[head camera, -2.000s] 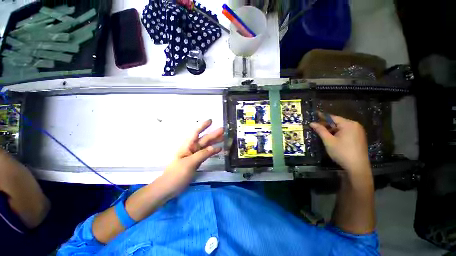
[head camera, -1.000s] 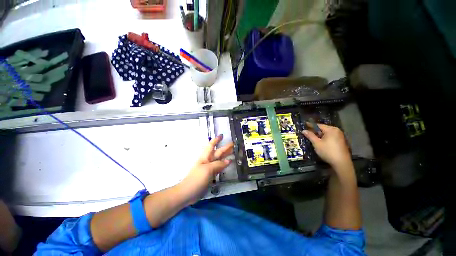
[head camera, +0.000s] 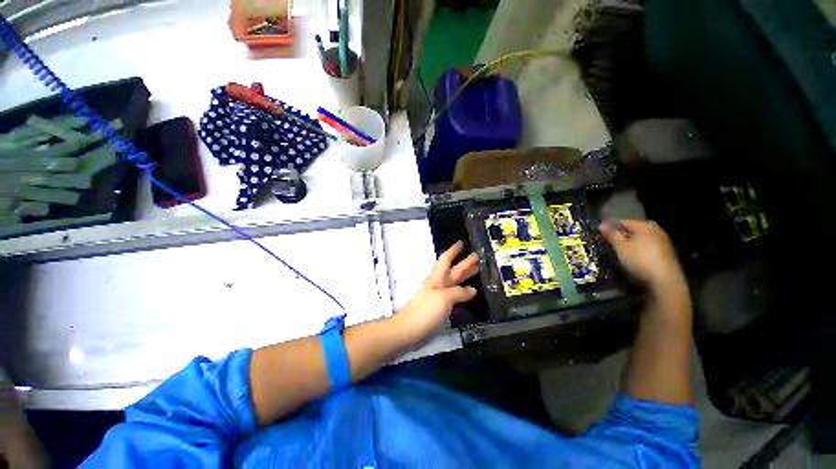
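Observation:
A black solder pallet (head camera: 495, 307) lies between the rails right of centre. It holds yellow-edged circuit boards (head camera: 515, 229) crowded with small parts. A pale-green hold-down strip (head camera: 554, 245) lies across the boards from the far edge to the near edge. My left hand (head camera: 442, 298) is at the pallet's left side, fingers spread, holding nothing. My right hand (head camera: 642, 252) is at the pallet's right edge, its fingers closed on a small slim grey tool (head camera: 616, 227), possibly tweezers, mostly hidden in the hand.
Conveyor rails (head camera: 229, 231) run left to right. Behind them are a strip tray (head camera: 137, 119), a phone (head camera: 176, 160), a polka-dot cloth (head camera: 266, 137) with a red-handled tool (head camera: 252, 96), and a pen cup (head camera: 365, 151). Another pallet's boards (head camera: 744, 212) show at right. A blue cord crosses the left side.
The pallet has moved right along the rails onto the dark conveyor section, and both hands have moved right with it. The view has also shifted and turned.

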